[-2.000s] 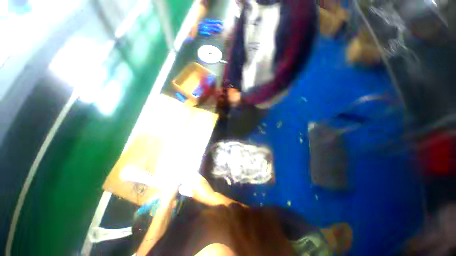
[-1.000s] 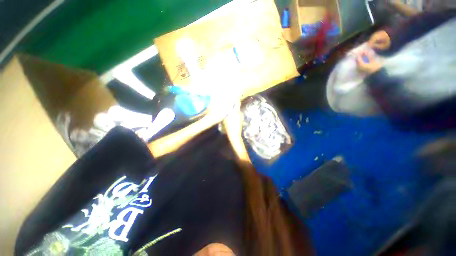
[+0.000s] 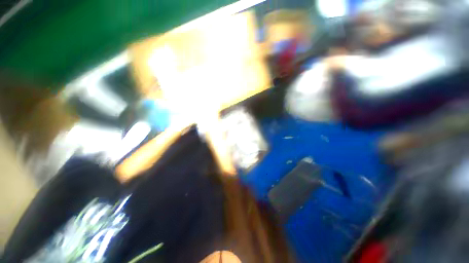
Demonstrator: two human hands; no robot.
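The view is strongly blurred. The tan cardboard sheet (image 3: 249, 61) lies in front of me, its middle washed out by glare. Both my forearms reach to its near edge. My left hand (image 3: 185, 115) and my right hand (image 3: 206, 117) are close together there, overexposed. Their fingers and anything in them cannot be made out. A light-blue plastic bag (image 3: 158, 116) lies beside the cardboard's near-left edge. A clear or silvery-white bundle (image 3: 244, 138) lies just right of my right forearm.
A large carton (image 3: 31, 105) with white housings (image 3: 100, 139) stands at the left. A small parts carton (image 3: 287, 31) with blue and red contents is beyond the cardboard at right. A seated co-worker's sleeve (image 3: 360, 105) is at right. A dark grey flat item (image 3: 295, 187) lies on the blue floor.
The view has shifted, so cardboard, bundle and forearms appear further left. The small blue item seen on the cardboard earlier no longer shows in the glare. My hands remain together near its edge.
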